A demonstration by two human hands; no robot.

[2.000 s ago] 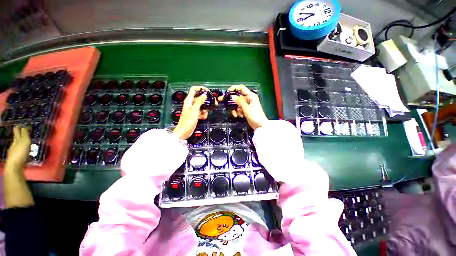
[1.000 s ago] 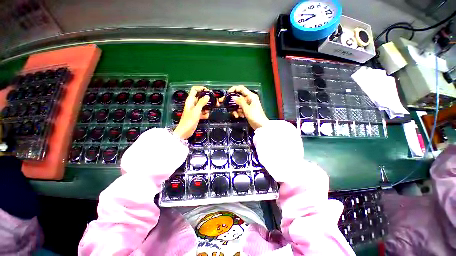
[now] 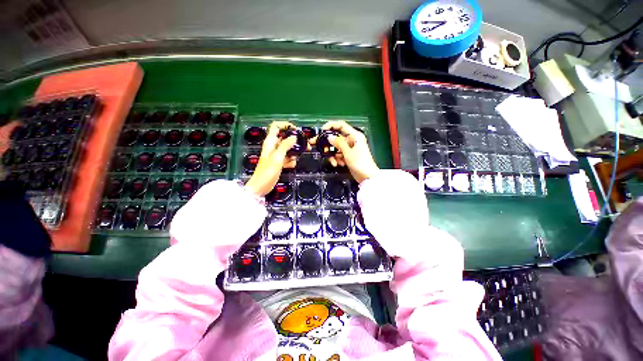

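My left hand holds a round black unit between thumb and fingers, above the upper part of the blister tray. My right hand holds a second round black unit close beside it; the two units are tilted and a small gap lies between them. The clear blister tray in front of my body holds rows of black units, some with red marks and some with pale, shiny faces. My hands and sleeves hide parts of the tray.
A second blister tray lies left on the green mat. Further left, a tray rests on an orange-red pad. Right are a partly filled tray, white paper, a blue clock and a parts box. Coworkers' sleeves show at both edges.
My hands stay in nearly the same place, with the held units turned slightly. The neighbour's hand on the far-left tray has gone, and a dark sleeve has moved in at the left edge.
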